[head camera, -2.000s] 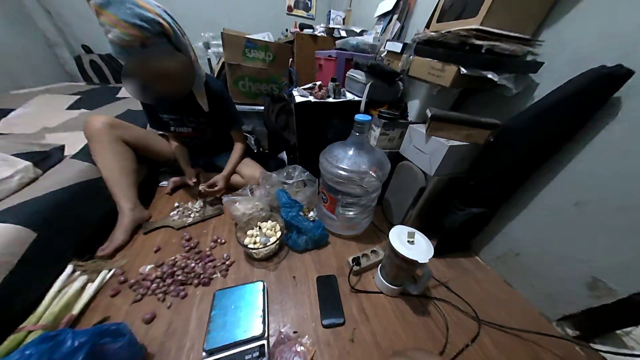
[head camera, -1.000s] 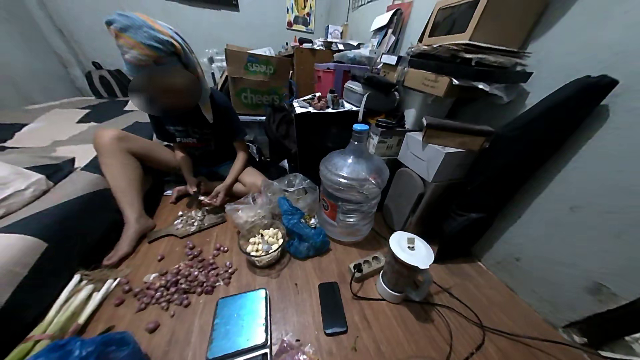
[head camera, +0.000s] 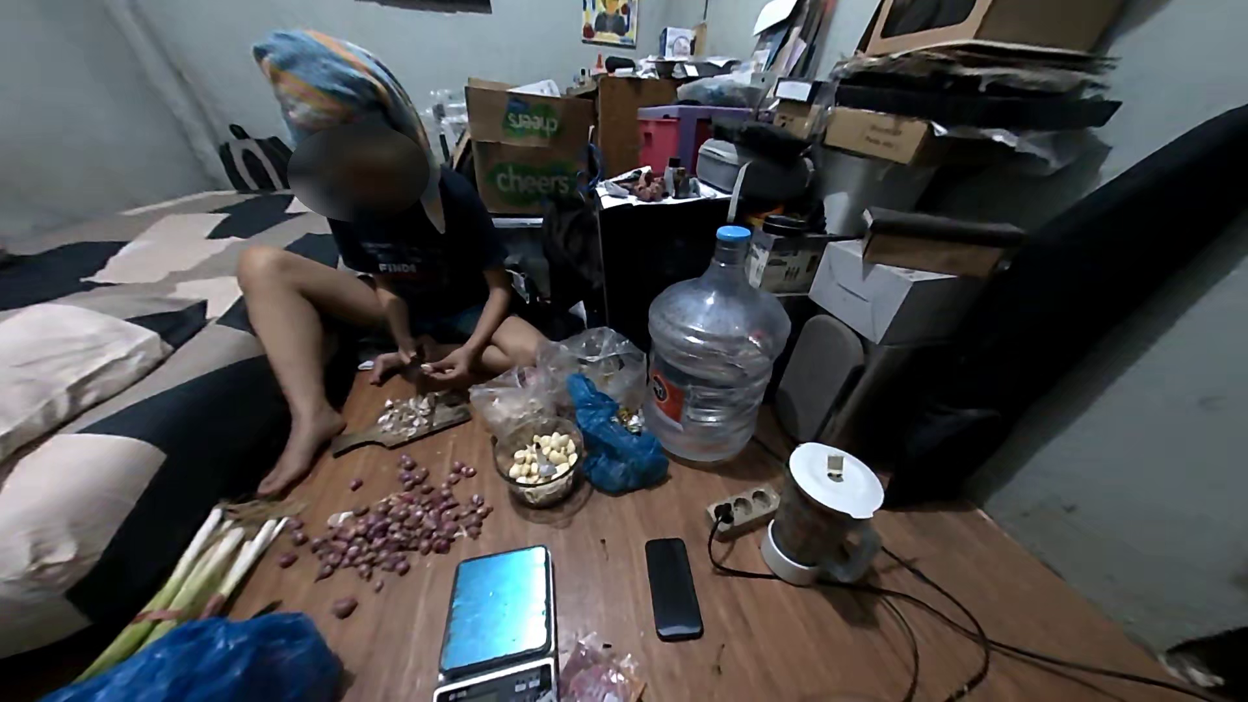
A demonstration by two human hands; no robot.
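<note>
Neither of my hands is in the head view. A digital kitchen scale [head camera: 497, 609] with a bare shiny platform lies at the bottom, left of a black smartphone [head camera: 673, 589]. Shallots [head camera: 400, 526] are spread on the wooden floor. Behind the scale stands a glass bowl [head camera: 539, 487] of peeled garlic cloves [head camera: 542, 458], beside a blue plastic bag [head camera: 619, 448]. Across from me a person sits with both hands close together over a wooden board [head camera: 444, 421], which bears garlic cloves and skins [head camera: 407, 415]. What those fingers hold is too small to tell.
A large water bottle [head camera: 717, 351] stands beyond the blue bag. A power strip [head camera: 744, 512] and a lidded blender jug [head camera: 824, 512] are at the right, with cables [head camera: 975, 634] trailing over the floor. Leeks or large spring onions [head camera: 195, 585] and another blue bag [head camera: 210, 663] lie at bottom left.
</note>
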